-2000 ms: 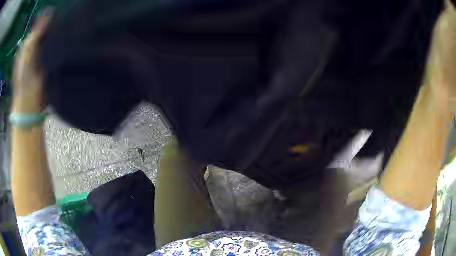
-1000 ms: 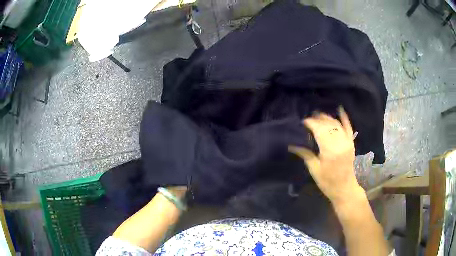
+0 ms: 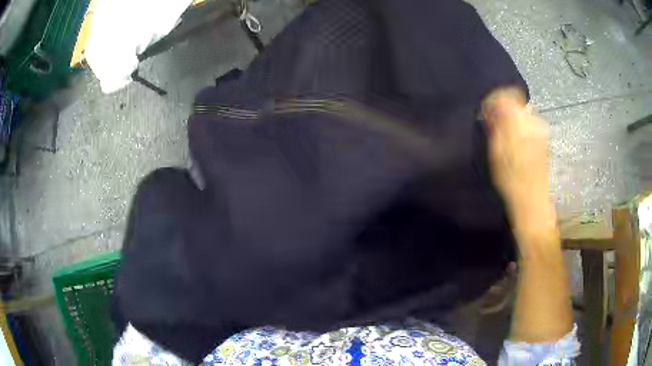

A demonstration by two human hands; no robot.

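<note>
A dark denim garment [image 3: 286, 207] spreads across my lap and fills the middle of the view. Pale tan topstitched lines [image 3: 307, 106] cross its upper part, blurred toward the right. My right hand [image 3: 509, 118], blurred, is at the garment's upper right edge with its fingers closed on the cloth. My left hand is hidden under the dark cloth at the lower left; only part of its sleeve shows there.
A green mesh crate [image 3: 86, 307] stands at the lower left, partly covered by the cloth. A white cloth [image 3: 129, 39] hangs from a wooden stool at the upper left, beside another green crate [image 3: 46, 50]. A wooden frame [image 3: 623, 279] is at the right.
The garment now lies flatter and nearer, with its topstitching showing. My right hand has moved up and right to its edge. My left forearm and bracelet have gone under the cloth.
</note>
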